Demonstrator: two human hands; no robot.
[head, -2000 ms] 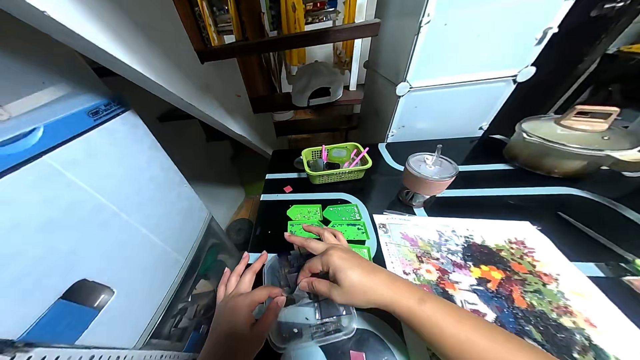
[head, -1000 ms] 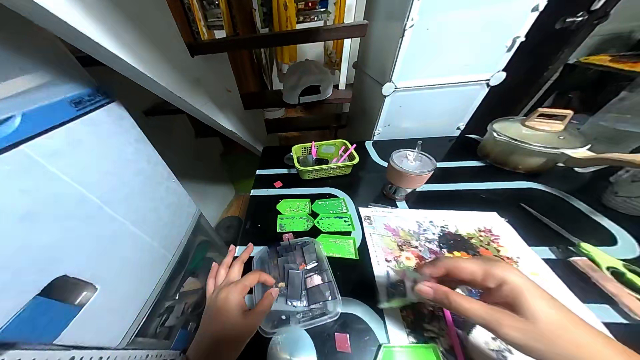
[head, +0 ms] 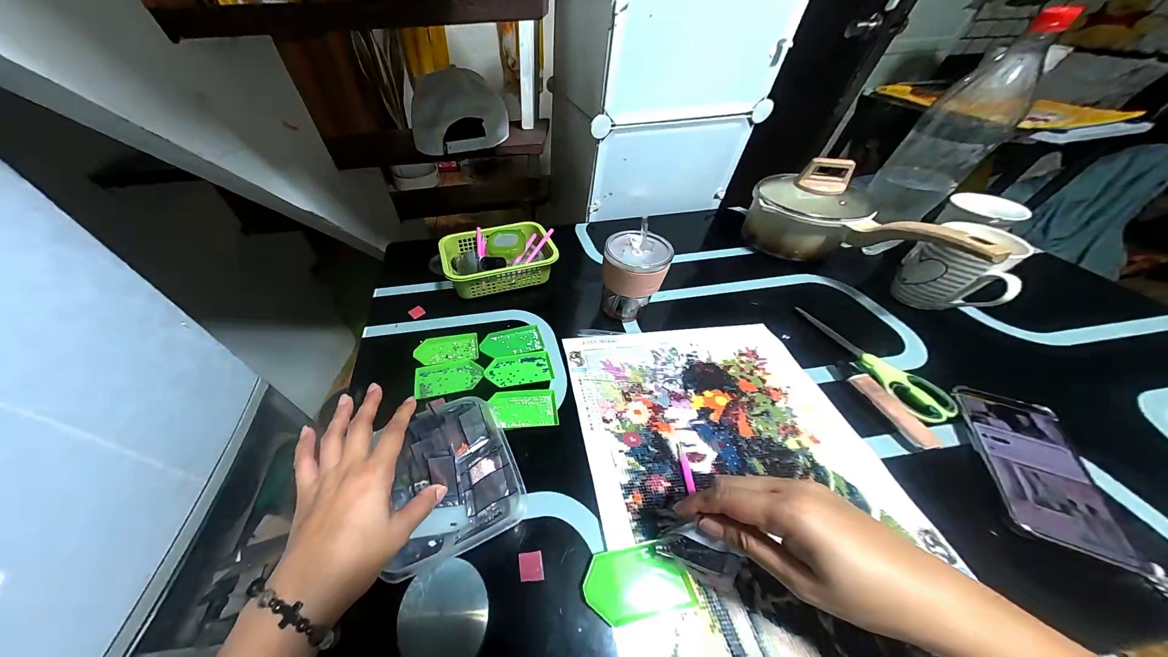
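Note:
My left hand, fingers spread, rests at the left edge of a clear plastic box filled with small dark packets. Low over a diamond painting canvas, my right hand pinches a small clear plastic bag above the edge of a green bead tray. A pink applicator pen lies on the canvas just beyond my right fingertips. Several more green trays holding beads are grouped behind the box. A pink wax square lies between the box and the near tray.
A green basket with pink pens and a lidded cup stand at the back. Rightward are scissors, a phone, a lidded saucepan, a striped mug and a large bottle. A round metallic lid lies near the box.
My right hand went from the box to over the canvas, carrying a small bag, and is now lower, at the green tray. My left hand's fingers have spread out at the box's edge.

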